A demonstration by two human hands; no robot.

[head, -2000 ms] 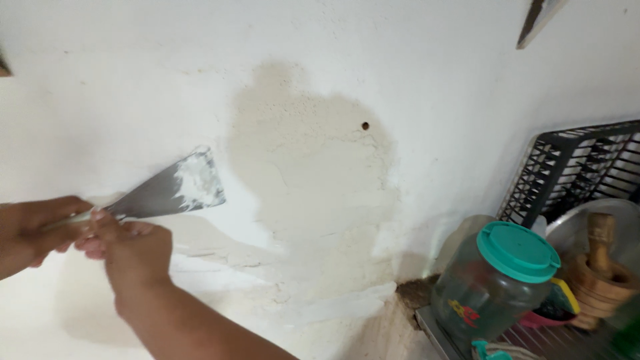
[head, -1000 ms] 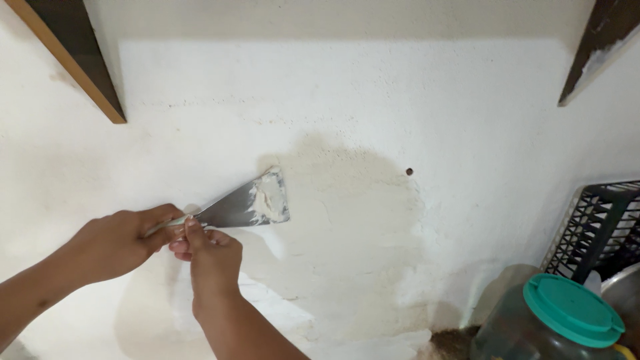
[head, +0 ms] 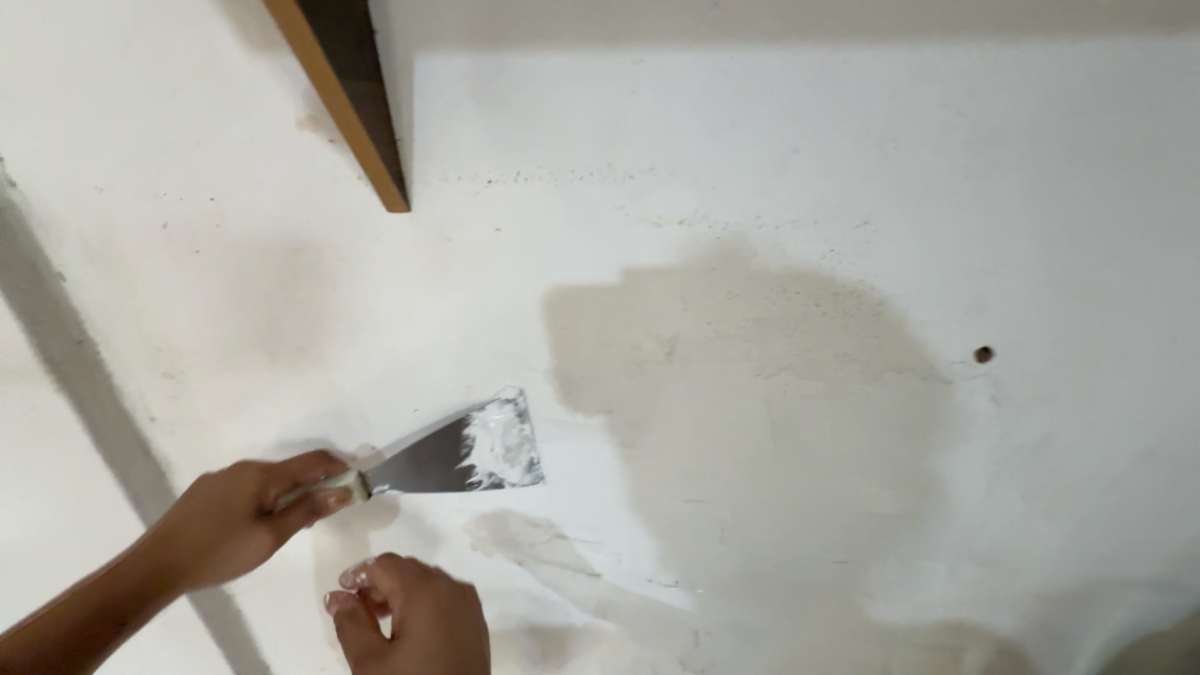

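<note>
My left hand (head: 248, 511) grips the pale handle of a putty knife (head: 422, 464), whose metal blade points right. White putty (head: 506, 439) coats the blade's wide end. Below the knife, my right hand (head: 412, 609) is off the handle, its fingers curled with thumb and fingertips near each other; white smears mark the fingertips, and nothing shows between them. Behind both hands is a white wall (head: 750, 122) with a large damp-looking beige patch (head: 778, 422) right of the blade.
A dark, wood-edged bracket or panel (head: 361, 112) juts down at the upper left. A small dark hole (head: 983, 354) lies right of the patch. A grey strip (head: 84, 375) runs diagonally down the left side. A dark shape enters the lower right corner.
My right hand has let go of the putty knife's handle and moved below it; my left hand still holds the knife. The view has shifted, and the green-lidded jar and black crate are out of frame.
</note>
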